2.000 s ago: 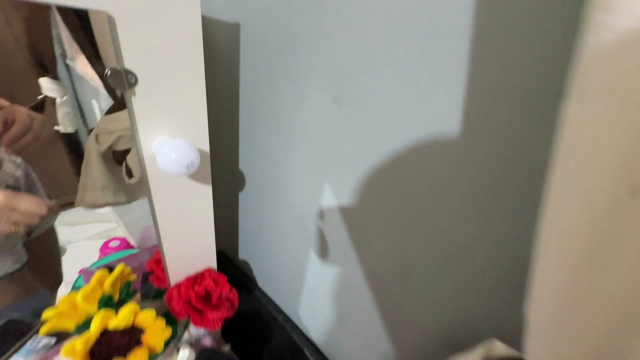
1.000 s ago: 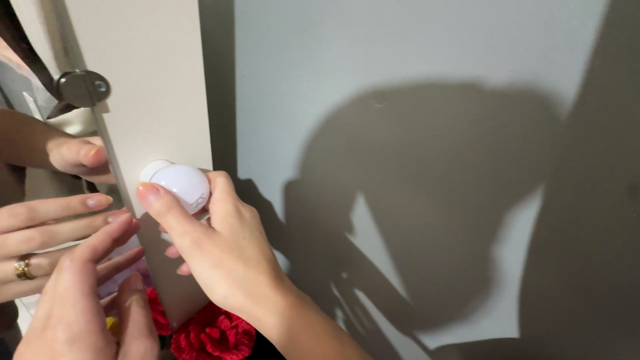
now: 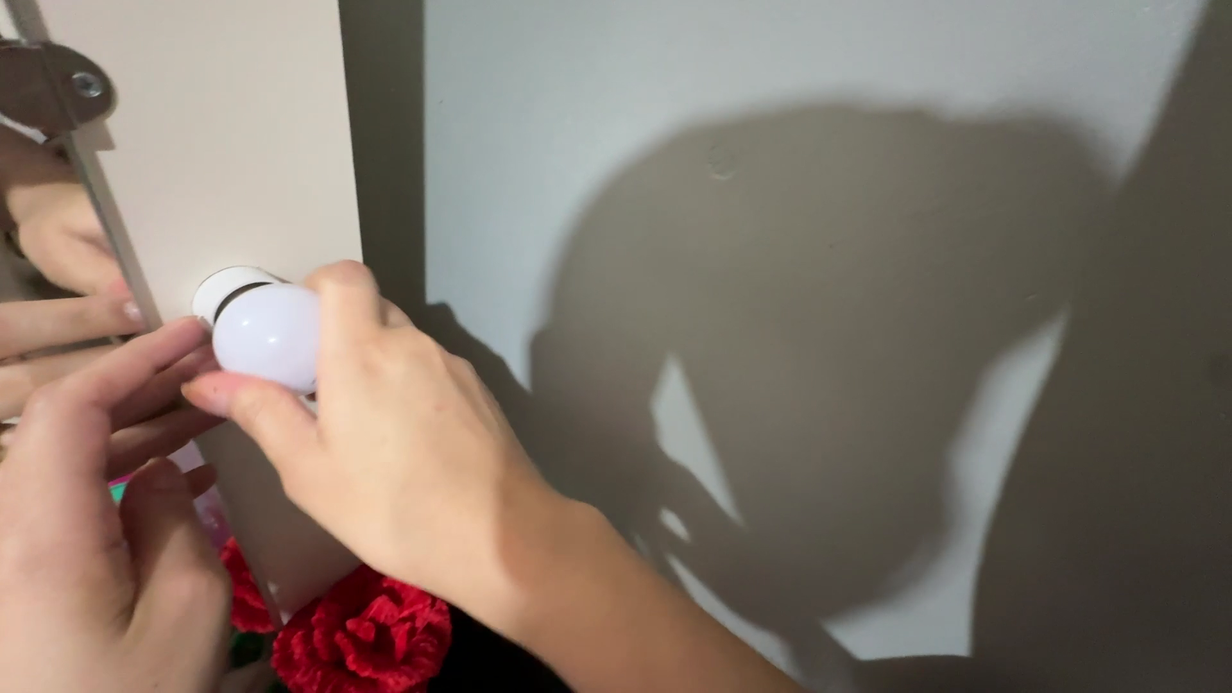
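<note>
A round white bulb-like lamp sits against the pale frame of a mirror, tilted off its white round base, with a dark gap showing between them. My right hand grips the lamp with the thumb below and the fingers on its right side. My left hand is at the lower left, fingers apart, its fingertips at the frame close to the lamp's left edge; it holds nothing that I can see.
The mirror at the left edge reflects hands. A metal mirror clip with a screw is above. A red crocheted flower stands under my right wrist. A grey wall bearing a large shadow fills the right.
Both hands were outside the direct view two seconds ago, then came to the lamp. Since one second ago, the lamp has tilted away from its base in my right hand. The view is closer.
</note>
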